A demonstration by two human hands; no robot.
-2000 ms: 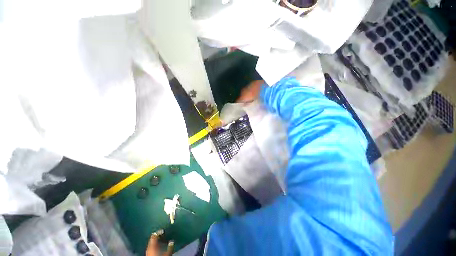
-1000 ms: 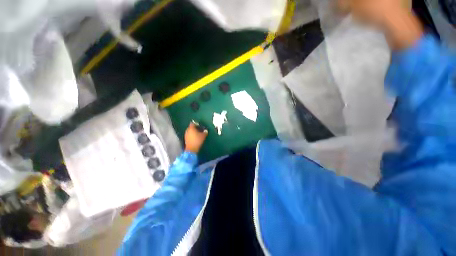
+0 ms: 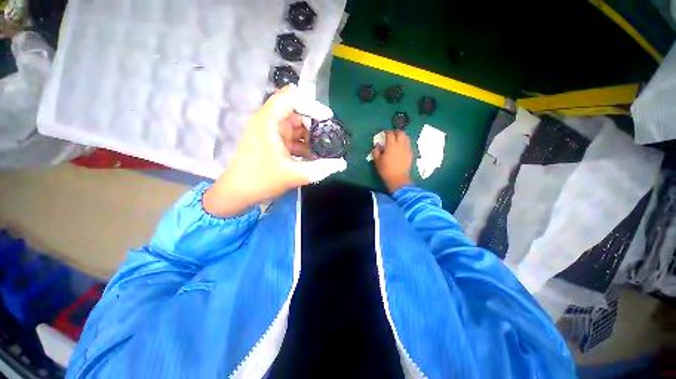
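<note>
My left hand point(image 3: 256, 152), with white finger cots on thumb and finger, holds a black round part point(image 3: 328, 138) up by its edges, its ringed face showing. My right hand point(image 3: 395, 158) is on the green surface point(image 3: 356, 174), its fingers on a small crumpled white piece point(image 3: 378, 142). Just beyond its fingertips lies a black round part point(image 3: 400, 119). Three more black parts point(image 3: 394, 92) lie in a row near the yellow line. A flat white piece point(image 3: 431, 150) lies right of my right hand.
A white sheet-covered tray point(image 3: 163, 81) with black parts along its right edge is at the left. A yellow strip point(image 3: 422, 74) crosses behind the green surface. At the right are black blister trays point(image 3: 593, 255) partly under white sheets point(image 3: 574, 215). Red and blue items show at the lower left.
My left hand has come up and now holds a black part in front of me. My right hand has moved from the right-hand trays to the white piece. The view has turned.
</note>
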